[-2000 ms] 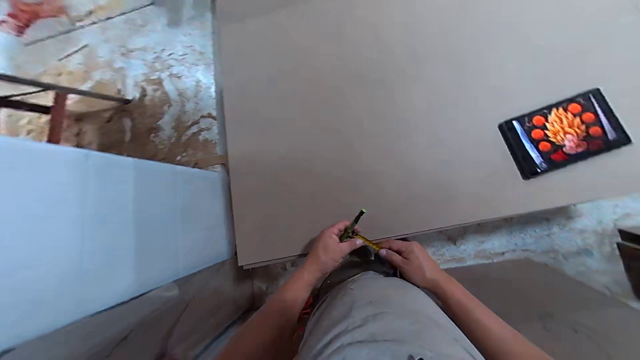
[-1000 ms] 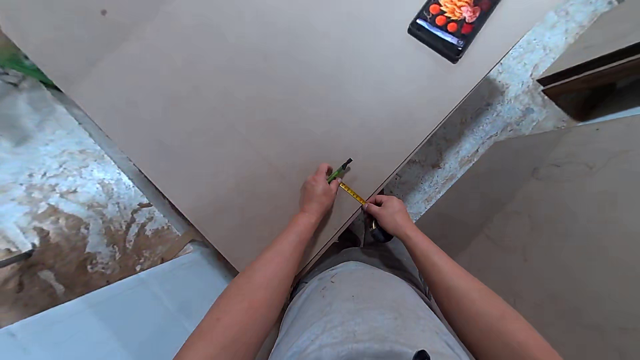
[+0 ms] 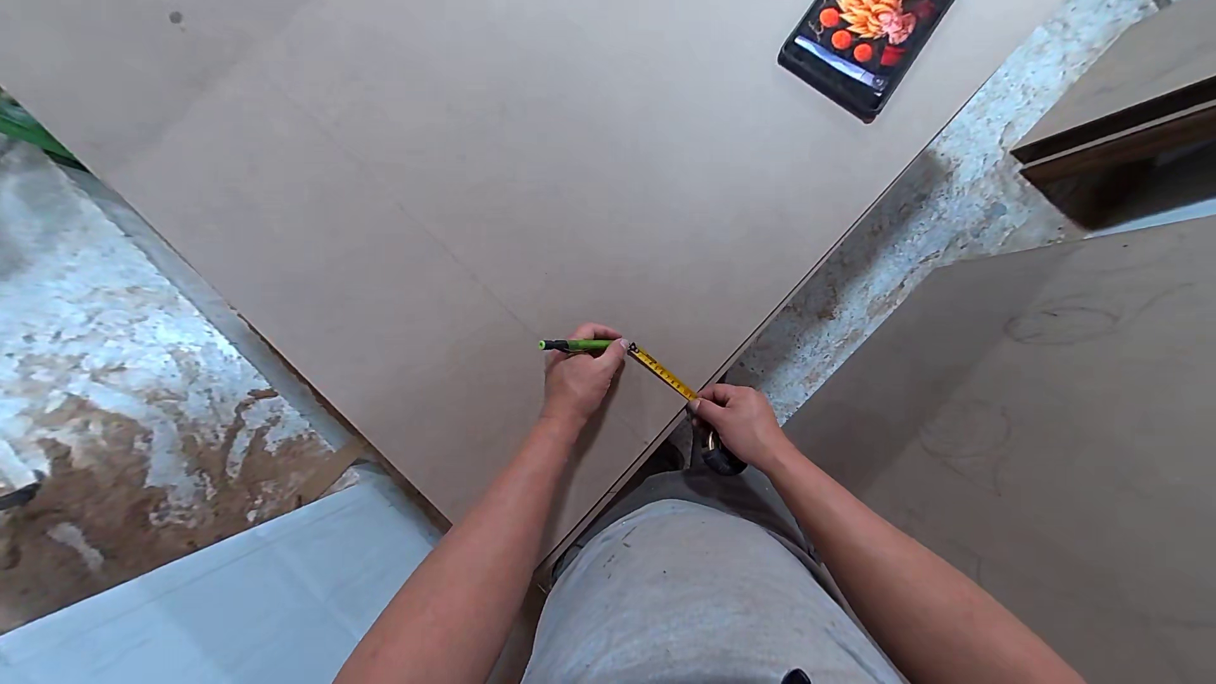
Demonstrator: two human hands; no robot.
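My left hand (image 3: 581, 382) rests over a large flat board (image 3: 456, 247), holding a green and black pen (image 3: 570, 346) that points left. Its thumb and fingertips meet the end of a yellow tape measure blade (image 3: 663, 372). From there the blade runs down and right across the board to the near edge. At that edge my right hand (image 3: 736, 423) grips the blade, and the dark tape measure case (image 3: 722, 456) hangs below the palm, partly hidden. A faint line crosses the board up and left of my left hand.
A phone (image 3: 860, 47) with a lit screen lies on the board at the upper right. Another large board (image 3: 1026, 399) with faint round marks is at the right, near dark-edged panels (image 3: 1121, 152). A pale blue-white sheet (image 3: 247, 589) lies lower left, beside stained floor (image 3: 142, 380).
The yellow blade now spans a longer stretch between my hands than two seconds ago. The pen, tilted up and right before, now points left. The view has turned over the board.
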